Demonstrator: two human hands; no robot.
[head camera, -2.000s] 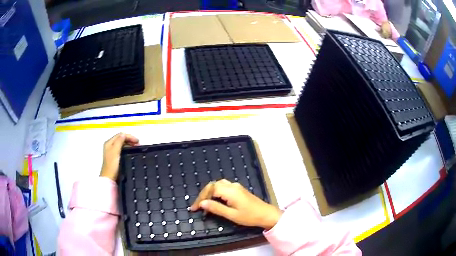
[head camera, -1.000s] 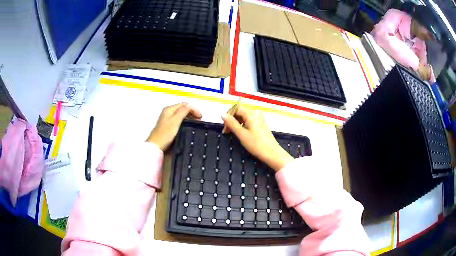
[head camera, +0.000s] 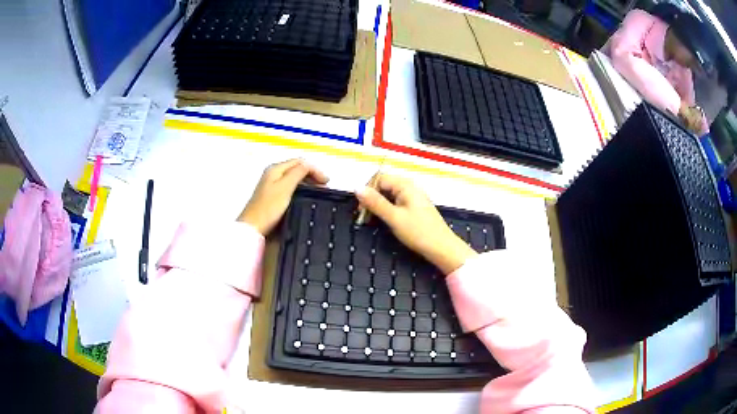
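Note:
A black component tray (head camera: 380, 283) lies in front of me, with rows of small silvery-white components (head camera: 393, 293) in its grid. My left hand (head camera: 280, 194) rests at the tray's upper left corner; its fingertips are by the rim. My right hand (head camera: 406, 212) is over the tray's upper edge and pinches a thin tan tool, perhaps tweezers (head camera: 363, 215), whose tip points down at the upper rows. Whether the tip touches a component is too small to tell. My right hand and sleeve hide part of the tray's right side.
A tall tray stack (head camera: 638, 234) stands at right, a shorter tray stack (head camera: 263, 61) at upper left, and a separate tray (head camera: 485, 109) at top centre. A black pen (head camera: 146, 230) and paper slips (head camera: 120, 133) lie at left. A person in pink (head camera: 646, 57) is at upper right.
The view has turned and shifted. My right hand has moved from the tray's lower middle to its upper edge, and the tan tool now points down onto the upper rows.

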